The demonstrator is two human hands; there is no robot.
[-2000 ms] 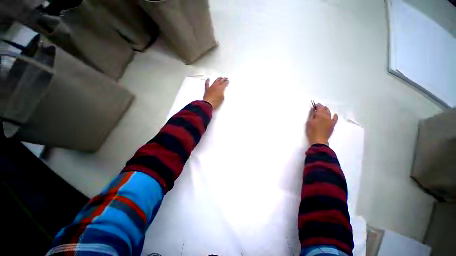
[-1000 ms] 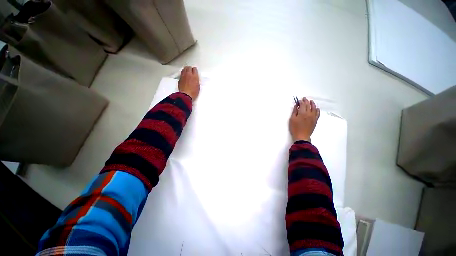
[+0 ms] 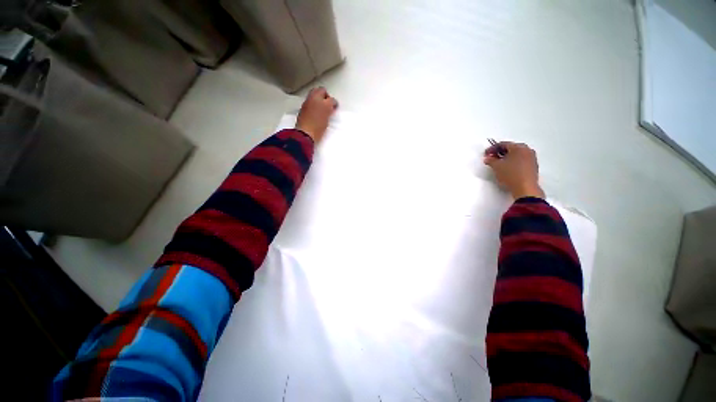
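A large white sheet point(image 3: 392, 259) lies in front of me, with soft creases and fine dark lines near its lower edge. My left hand point(image 3: 316, 112) is at the sheet's far left corner, fingers curled in; whether it pinches the edge cannot be told. My right hand point(image 3: 514, 166) is near the far right edge. It holds a small pointed hand tool point(image 3: 496, 148), thin and dark, whose tips stick out past the fingers. Glare hides most of the sheet's far edge.
Taupe tote handbags point(image 3: 86, 149) stand at the left, one point(image 3: 286, 39) close beyond my left hand. Another taupe bag point(image 3: 695, 275) is at the right edge. A stack of white sheets point(image 3: 683, 78) lies at the far right on the off-white table point(image 3: 440, 47).
My right hand has turned and its fingers have closed more around the tool. My left hand has curled its fingers. The whole view has shifted, and the small white board at lower right is out of sight.
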